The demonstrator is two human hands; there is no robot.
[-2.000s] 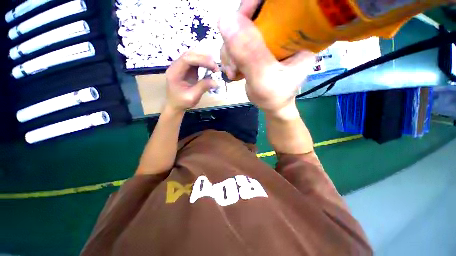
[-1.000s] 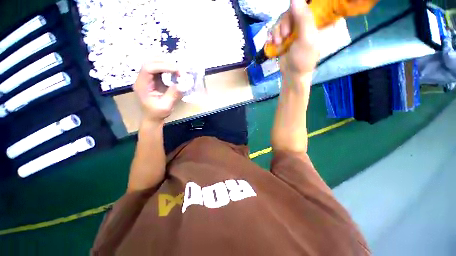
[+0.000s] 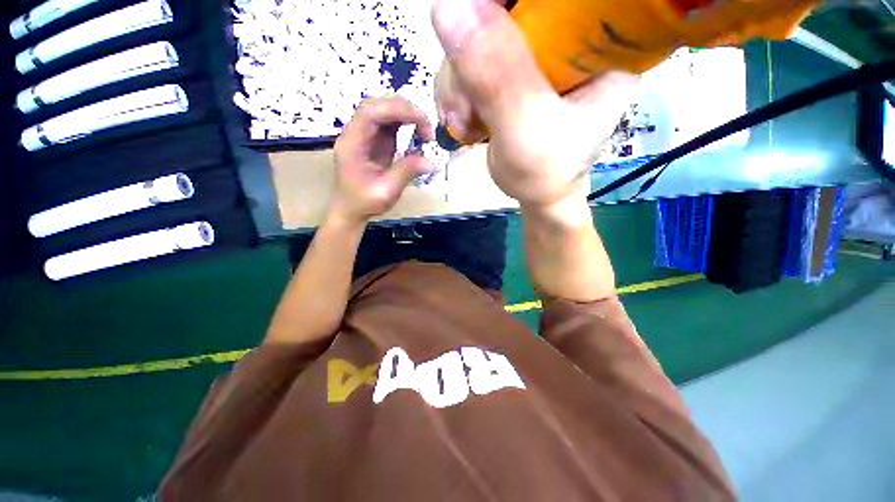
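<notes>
My left hand (image 3: 378, 162) is curled around a white tube housing (image 3: 417, 157), seen end-on over the work board (image 3: 304, 186). My right hand (image 3: 525, 118) grips the orange electric screwdriver (image 3: 599, 39), which is cut off by the top edge. The driver's dark nose points at the housing's open end, close to my left fingertips. The bit and any screw are too small and bright to make out. The parts tray (image 3: 285, 141), heaped with small white parts, lies just beyond my left hand.
Black ribbed tube trays (image 3: 108, 172) with white tubes (image 3: 128, 250) lie at left. The black driver cord (image 3: 746, 120) crosses the right side. A white-silver block with dark mechanism (image 3: 628, 137) is behind my right wrist. Blue and black stacked items (image 3: 746, 230) stand beyond the bench at right.
Since one second ago, my right hand has brought the driver from the right back to the housing in my left hand. The whole view has shifted too. It now looks much like two seconds ago.
</notes>
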